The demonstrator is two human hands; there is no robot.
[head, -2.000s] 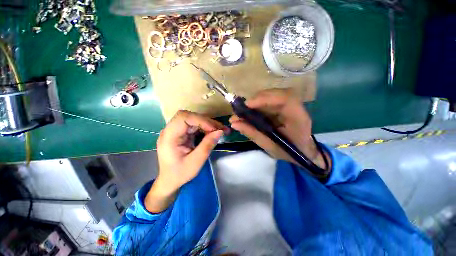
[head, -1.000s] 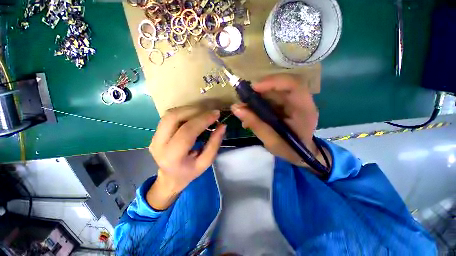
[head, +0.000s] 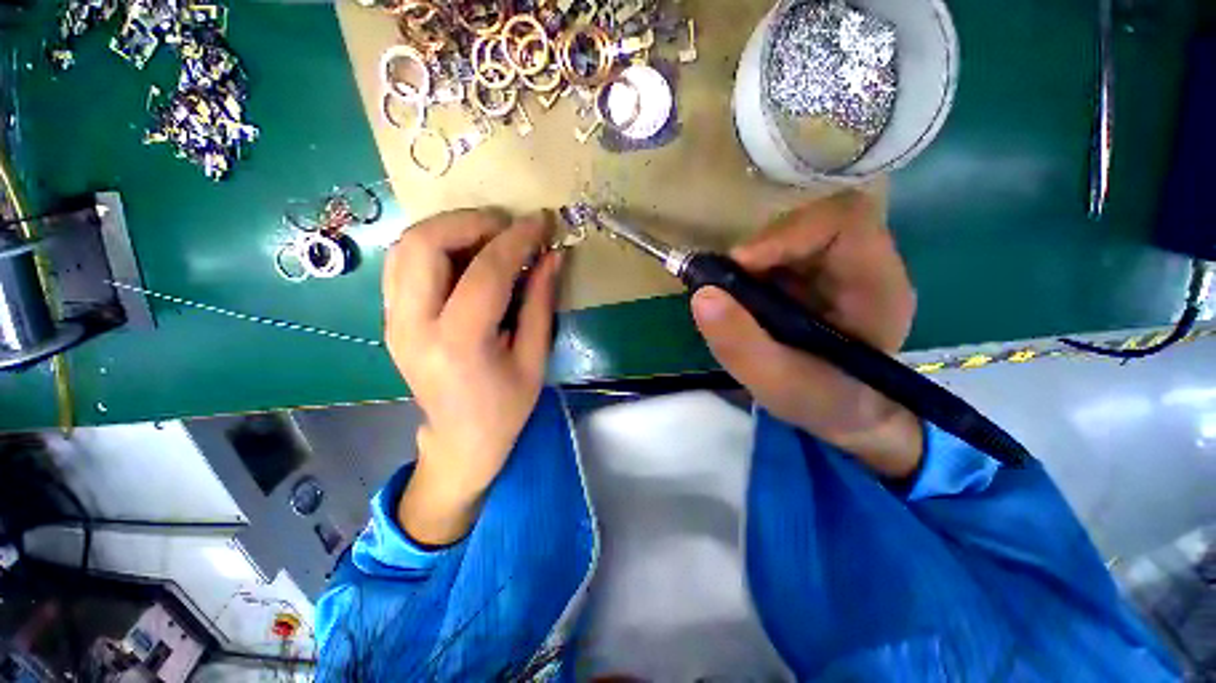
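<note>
My right hand (head: 827, 320) holds the black soldering iron (head: 787, 320) like a pen. Its silver tip points left, at a few tiny metal terminals (head: 576, 218) on the tan board (head: 707, 207). My left hand (head: 467, 314) is left of the tip, thumb and fingers pinched close to the terminals. The thin solder wire (head: 254, 311) runs from the reel (head: 30, 300) into my left hand. Its end, and any small part between the fingertips, cannot be made out.
Copper-coloured rings (head: 527, 51) are heaped at the board's back, beside a round silvery-faced pot (head: 638, 102). A white tub (head: 760, 134) with silvery crumbs stands right. Loose terminals (head: 200, 114) and a small ring group (head: 320, 254) lie left. A thin silver tool (head: 1100, 120) lies far right.
My left hand has moved up from the mat's front edge onto the board, by the terminals. The iron has shifted right, lies flatter, and its tip is now at the terminals.
</note>
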